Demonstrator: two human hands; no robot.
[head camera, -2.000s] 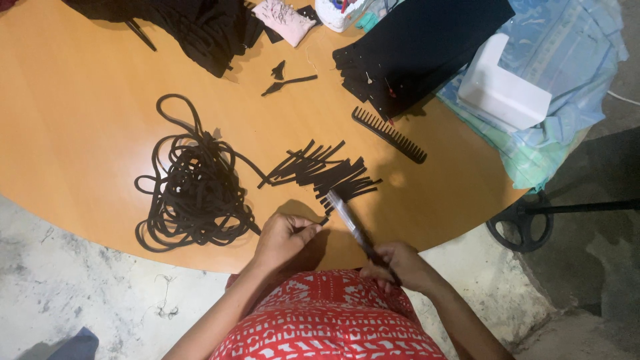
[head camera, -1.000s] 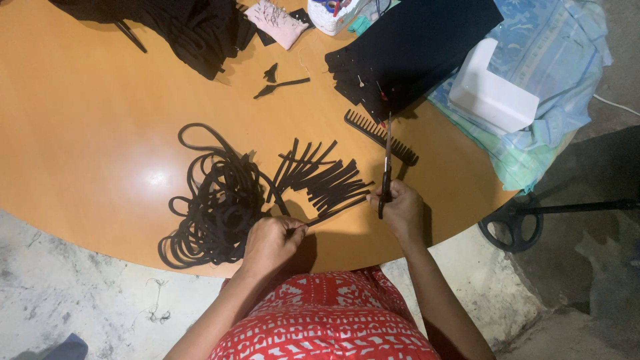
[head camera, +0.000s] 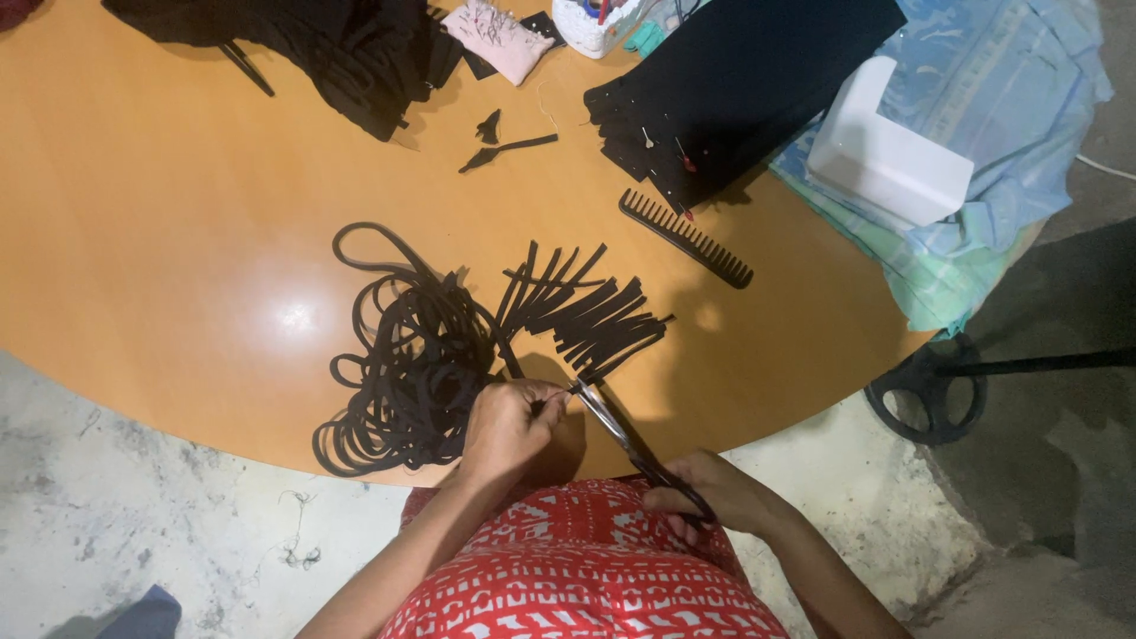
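Note:
My left hand (head camera: 515, 426) pinches the end of a black fabric cord between thumb and fingertips, close to the table's near edge. In my right hand (head camera: 710, 497) are the handles of a pair of scissors (head camera: 612, 424), whose blade tips meet the cord right beside my left fingertips. A tangled heap of black cord (head camera: 417, 364) lies to the left, touching or very near my left hand. Just beyond the scissor tips, several short cut pieces of black cord (head camera: 612, 324) are spread in a loose row.
A black wide-toothed comb (head camera: 688, 240) lies beyond the cut pieces. Farther back on the wooden table (head camera: 177, 266) are black cloth with pins (head camera: 737, 98), a pink pincushion (head camera: 501, 40), dark fabric (head camera: 328, 53) and two black scraps. A white plastic piece (head camera: 887, 160) rests on blue cloth at right.
The scissors have come back from pointing away over the comb to the cord at my left fingertips. My right hand has moved nearer my body.

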